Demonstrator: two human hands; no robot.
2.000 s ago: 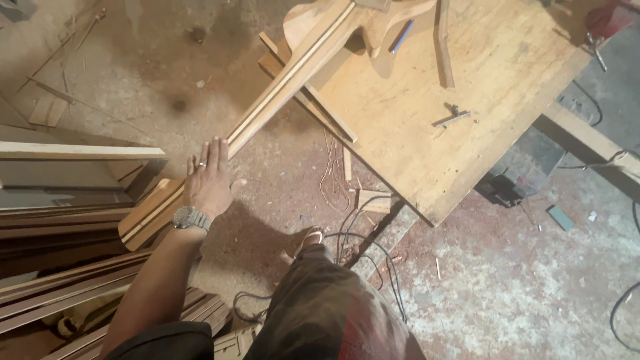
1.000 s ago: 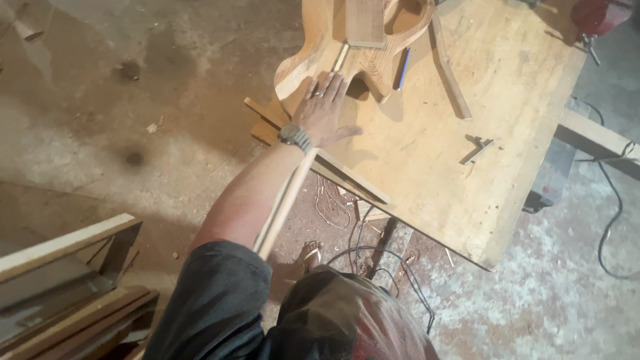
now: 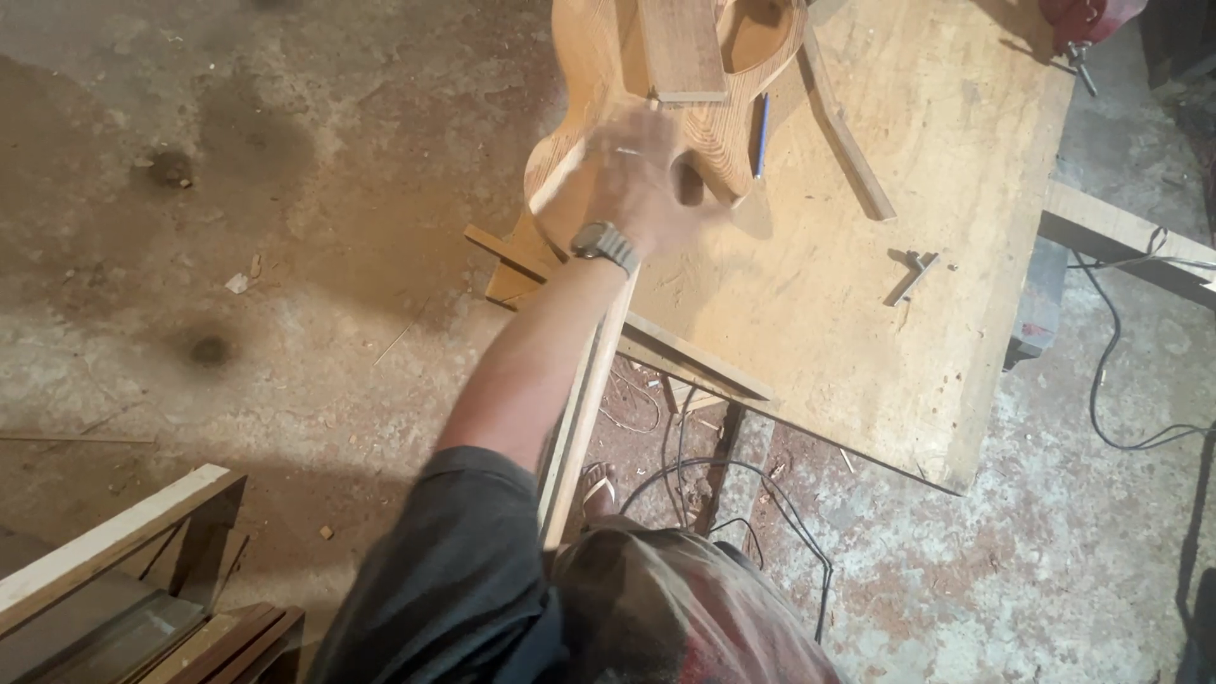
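Note:
My left hand (image 3: 641, 176), blurred and wearing a ring and wristwatch, is palm down over the joint between an unfinished wooden guitar body (image 3: 584, 62) and its long striped neck (image 3: 594, 399). Its thumb is spread to the right. The forearm lies above the neck, hiding part of it. A flat wooden board (image 3: 684, 52) rests on the body just beyond the fingers. Beside the body's horn lies a blue pencil or pen (image 3: 762, 136). My right hand is out of view.
The plywood tabletop (image 3: 950, 380) bears a wood strip (image 3: 845, 133) and a small metal T-shaped piece (image 3: 914, 277). Another strip (image 3: 698, 356) lies along its near edge. Black cables (image 3: 826, 570) run over the floor. Stacked boards (image 3: 104, 551) stand at lower left.
My left hand has moved from near the far end of the neck up to the guitar body. The view has shifted, showing less of the stacked boards.

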